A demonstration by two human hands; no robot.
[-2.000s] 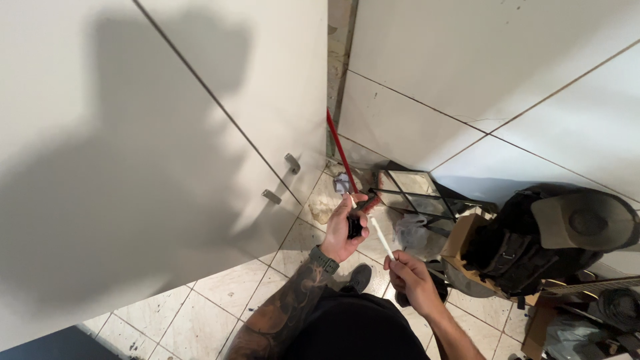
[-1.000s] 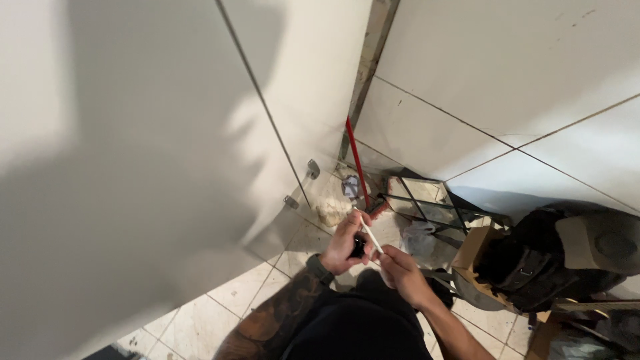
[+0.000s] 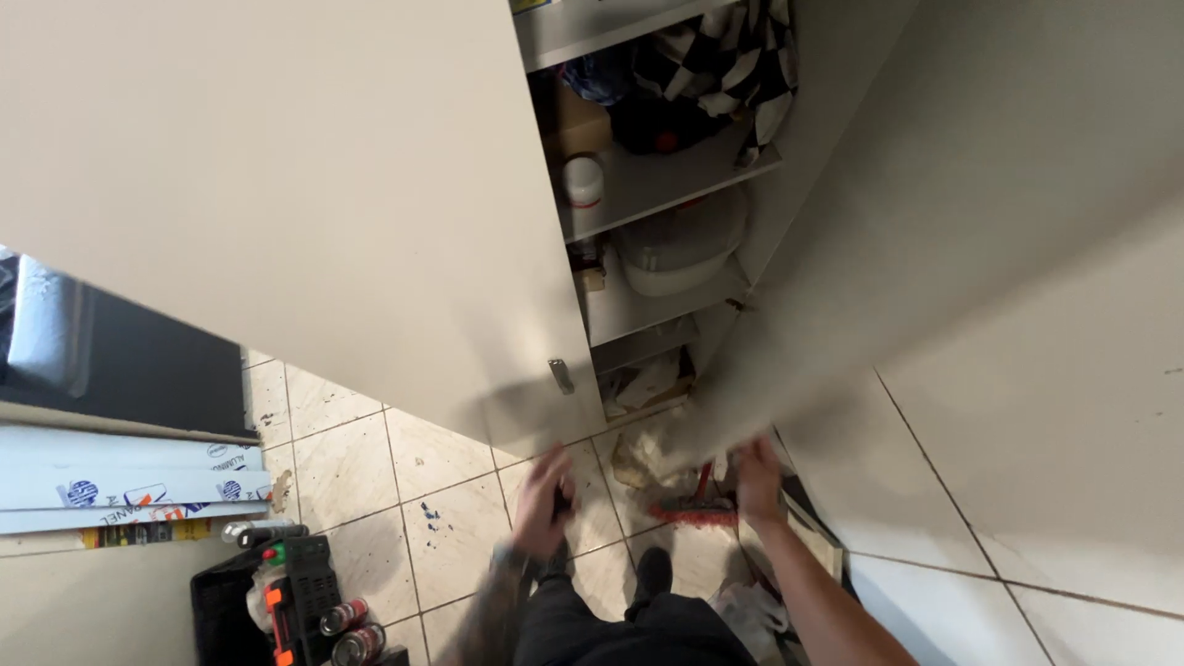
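My left hand, blurred, is curled around a small black object in front of the closed left cabinet door, below its metal handle. My right hand is at the free edge of the right cabinet door, which stands open and is motion-blurred; its fingers look closed on that edge. Between the doors, shelves hold a white bottle, a lidded plastic tub, and a black-and-white checkered cloth. No white stick can be seen in either hand.
A red-bristled broom head lies on the tiled floor near my feet, with a plastic bag nearer me. At lower left are a black crate, cans and printed panels. A tiled wall bounds the right.
The right cabinet door has opened, showing the shelves. My hands, earlier together with a white stick, have moved apart; my right hand is now at the door. The view has shifted.
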